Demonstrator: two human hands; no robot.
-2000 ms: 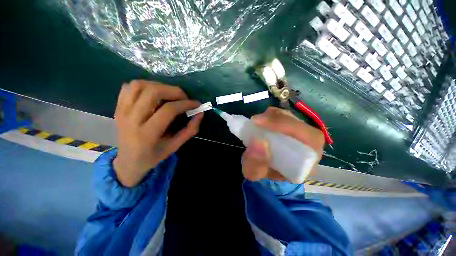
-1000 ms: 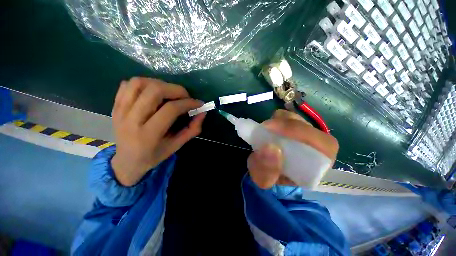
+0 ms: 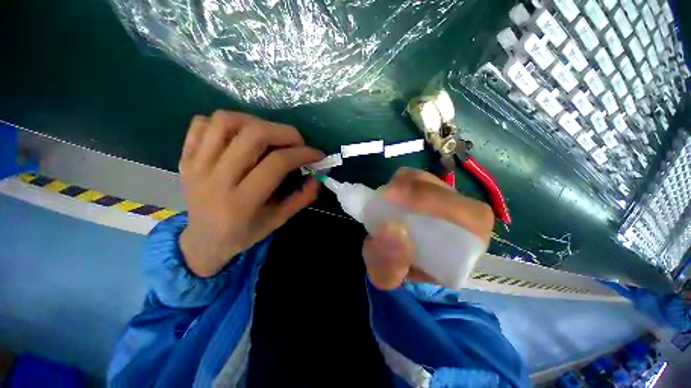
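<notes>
My left hand (image 3: 242, 178) holds a small white part (image 3: 326, 162) between thumb and fingertips, above the near edge of the dark green bench. My right hand (image 3: 428, 216) is closed round a translucent white squeeze bottle (image 3: 439, 246). The bottle's greenish needle tip points left and is at the held part; whether it touches cannot be told. Two more white parts, one (image 3: 362, 148) and another (image 3: 404, 148), lie end to end on the bench just right of the held one. Pliers (image 3: 448, 144) with white padded jaws and red handles lie right of them.
A large crinkled clear plastic bag (image 3: 280, 45) lies at the far side. A clear tray (image 3: 485, 95) filled with rows of white parts stands at the far right, with another filled tray (image 3: 667, 220) beyond it. Fine pale strands (image 3: 557, 246) lie near the right front bench edge.
The bottle has shifted slightly left, and its needle tip has moved from the right end of the held part to its near side. My left hand still holds the part.
</notes>
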